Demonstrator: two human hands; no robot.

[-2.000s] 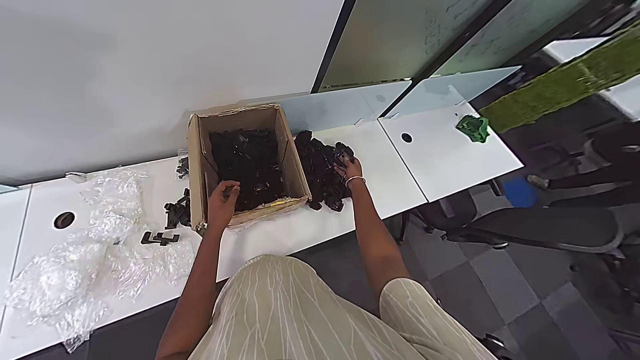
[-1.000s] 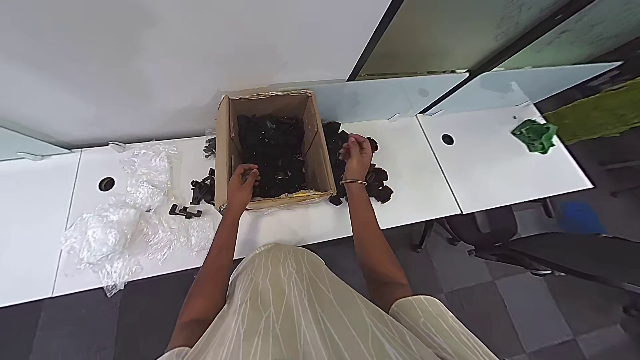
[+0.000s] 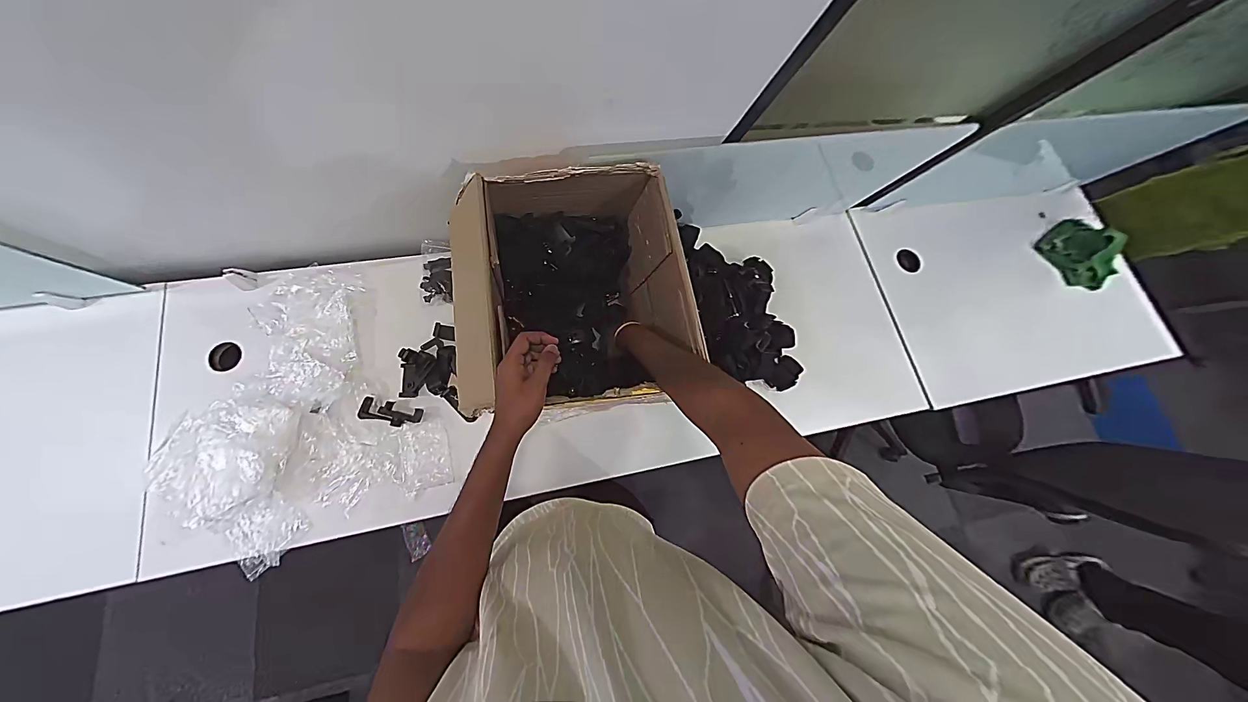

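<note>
An open cardboard box [image 3: 476, 292] stands on the white desk, with many black plastic parts [image 3: 561, 258] inside. My left hand [image 3: 526, 375] is over the box's near left edge, fingers curled; whether it holds something small is not clear. My right hand [image 3: 616, 341] reaches down into the box among the dark parts, and its fingers are hidden. A heap of black parts [image 3: 741, 317] lies against the box's right side. More black parts [image 3: 426, 370] lie at its left, with a black bracket-like piece [image 3: 390, 411] a little nearer me.
Crumpled clear plastic bags [image 3: 234, 453] spread over the desk at the left. A green plastic bag [image 3: 1080, 253] lies on the far right desk. Low glass panels [image 3: 760, 180] line the back edge. A black office chair [image 3: 1092, 478] and another person's shoe [image 3: 1058, 575] are at the right.
My right hand has moved from the heap at the box's right into the box. My left hand stays by the box's near left edge.
</note>
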